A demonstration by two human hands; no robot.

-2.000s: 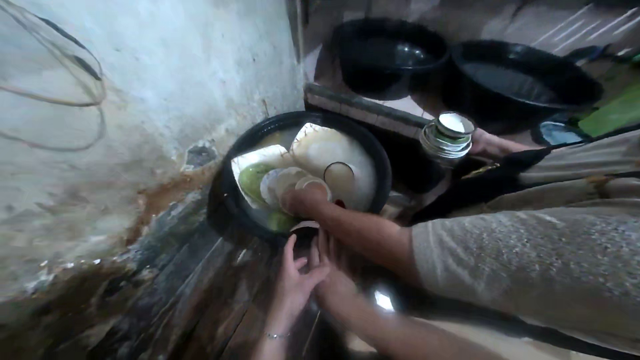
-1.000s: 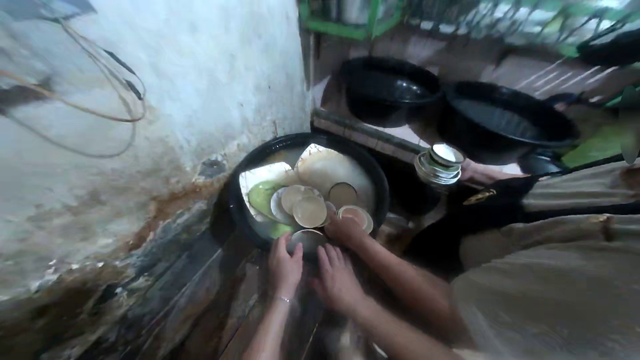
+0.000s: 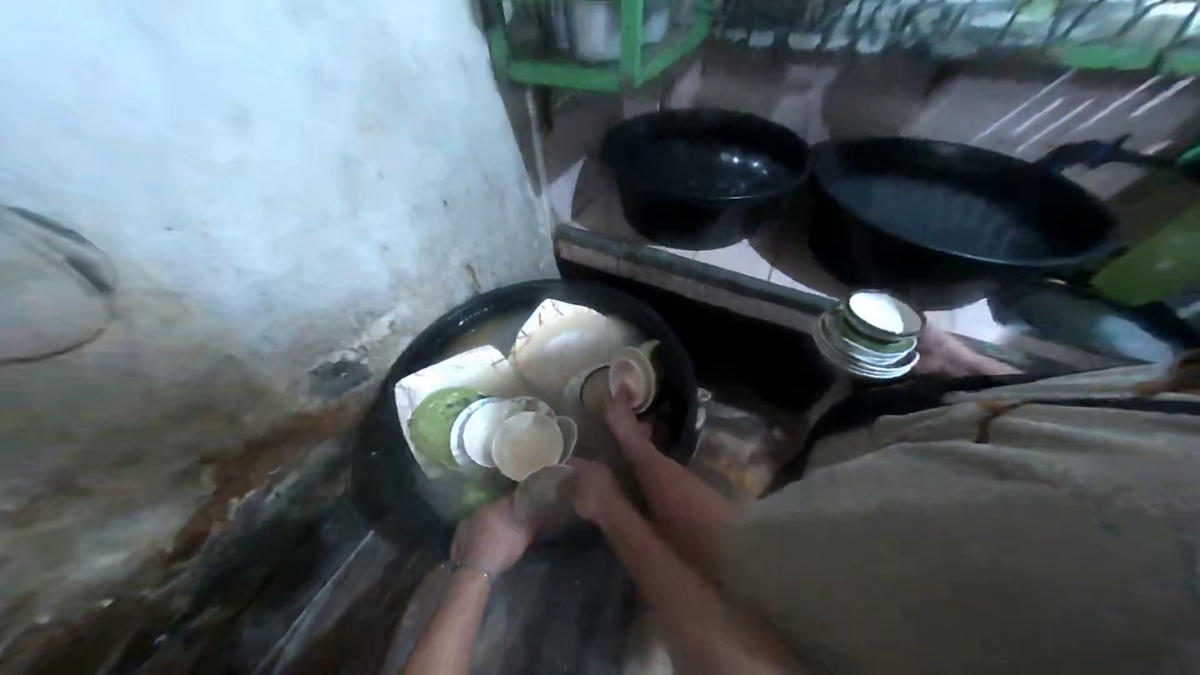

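Observation:
My left hand (image 3: 492, 534), with a bracelet at the wrist, and my right hand (image 3: 595, 492) are on either side of a blurred round dish (image 3: 544, 497) at the near rim of a black tub (image 3: 375, 469). Both appear to grip it. In the tub's cloudy water, several small pale dishes (image 3: 527, 445) overlap beside a green plate (image 3: 441, 424) and two white angular dishes (image 3: 455, 373). A co-worker's hand (image 3: 626, 422) holds a small bowl (image 3: 632, 378) above the tub's right part. The co-worker's other hand (image 3: 947, 352) holds a stack of small bowls (image 3: 872, 337).
A stained wall (image 3: 375, 187) borders the tub on the left. Two large black basins (image 3: 703, 192) stand on tiles behind a raised ledge (image 3: 694, 267). The co-worker's clothed body (image 3: 984, 544) fills the right side. A green metal frame (image 3: 562, 75) stands at the back.
My hands have come onto a round dish at the tub's near edge. The co-worker's hand, which was low by the small dishes, has moved up and away from me with a small bowl.

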